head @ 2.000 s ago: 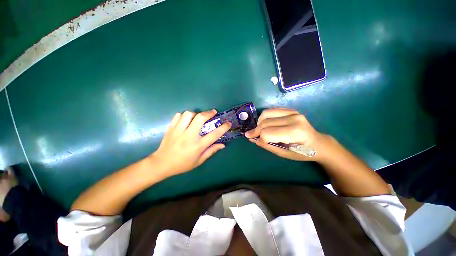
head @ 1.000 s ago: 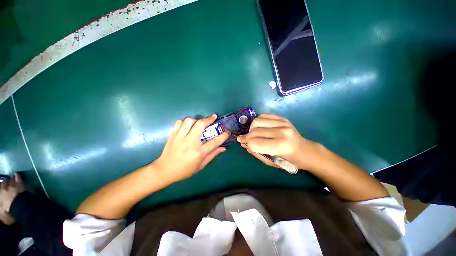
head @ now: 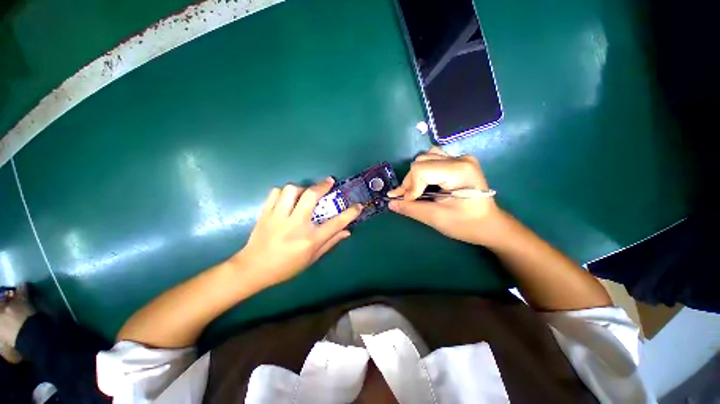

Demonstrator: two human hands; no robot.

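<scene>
A dark, narrow opened handheld unit (head: 361, 189) lies tilted on the green surface, its right end higher. A round pale disc (head: 376, 184) sits near its right end and a white label (head: 330, 207) near its left end. My left hand (head: 294, 225) holds the unit's left part, with fingertips on its top edge and across its middle. My right hand (head: 446, 193) grips a thin silvery tool, likely tweezers (head: 466, 192), lying almost level; its tip is at the unit's lower right part, where fingers partly hide the detail.
A smartphone (head: 454, 75) with a black screen lies beyond my right hand, a small white piece (head: 421, 127) beside its lower left corner. A worn whitish edge strip (head: 103, 69) curves at upper left. Another person's hand (head: 14, 316) is at far left.
The tool has swung from slanting down toward me to almost level, and my right hand has turned with it. My left hand still holds the unit in about the same place.
</scene>
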